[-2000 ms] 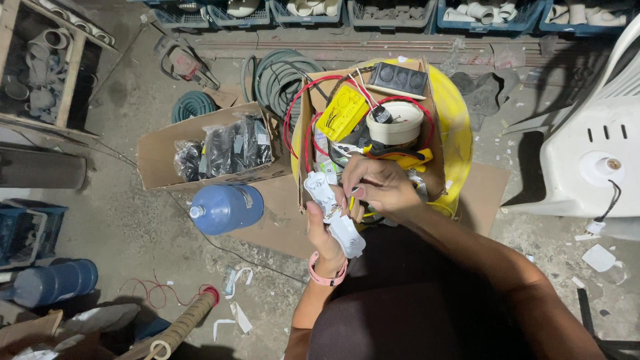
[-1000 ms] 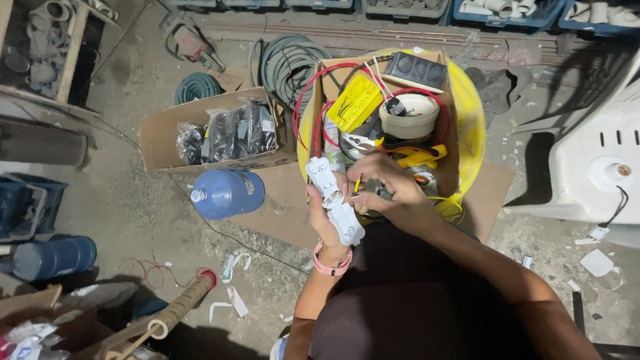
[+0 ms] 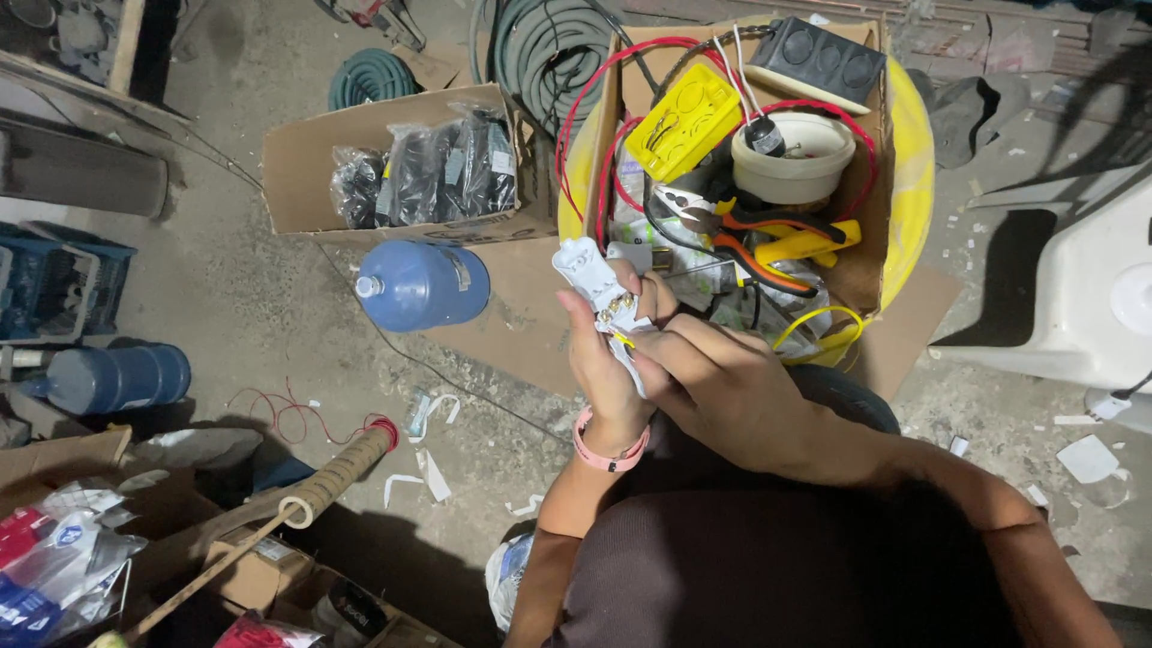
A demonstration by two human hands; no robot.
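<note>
My left hand (image 3: 605,369), with a pink wristband below it, holds an opened white plastic electrical fitting (image 3: 589,270) that shows brass terminals. The fingers of my right hand (image 3: 702,369) pinch a short yellow wire (image 3: 623,340) at the fitting's lower part; their tips are partly hidden. Just beyond both hands stands a cardboard box (image 3: 891,180). In it lie orange-and-black pliers (image 3: 751,261), a yellow-handled tool (image 3: 801,245), a yellow electrical box (image 3: 688,121), a round cream tub (image 3: 792,166), a black socket block (image 3: 814,63) and red wire (image 3: 576,108).
Left of that box are a carton of bagged black parts (image 3: 441,171), a blue water jug (image 3: 423,286) and coiled hoses (image 3: 549,63). A white plastic chair (image 3: 1080,297) is at the right. A cardboard tube (image 3: 346,472) and more cartons (image 3: 256,571) lie at the lower left.
My right hand has stayed at the fitting, with its fingers shifted along the yellow wire. The view has moved closer to the hands and the box.
</note>
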